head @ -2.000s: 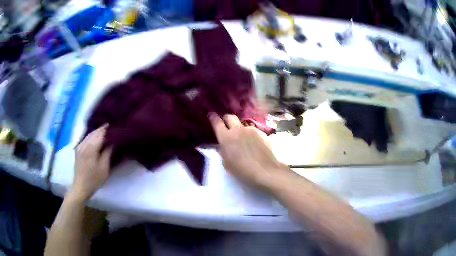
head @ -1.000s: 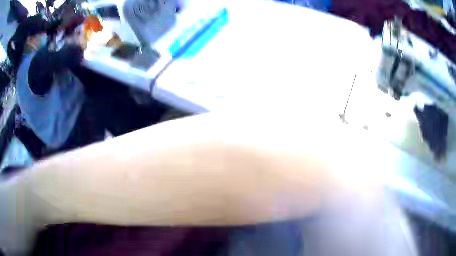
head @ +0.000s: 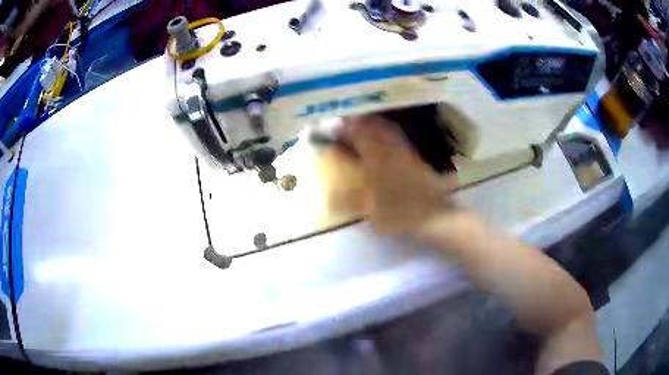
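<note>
The white sewing machine [head: 411, 91] with a blue stripe and "JACK" lettering stands in front of me. My right hand [head: 389, 176] reaches in from the lower right and is under the machine arm, beside the dark fabric scraps [head: 433, 135]. The hand is strongly blurred, so its fingers and anything in them cannot be made out. The presser foot area [head: 265, 170] is left of my hand, with no cloth under it. My left hand is not in view.
A yellow ring [head: 196, 40] circles a post on the machine head. The dark control panel [head: 539, 73] is at its right end. The white table [head: 95, 220] has a blue strip [head: 16, 227] at left. Blue and yellow items lie behind left; maroon cloth [head: 165, 22] is behind the machine.
The view has swung right to the machine. The maroon garment piece handled two seconds ago is gone from the table. The large blurred arm has left; my right hand is now under the machine arm.
</note>
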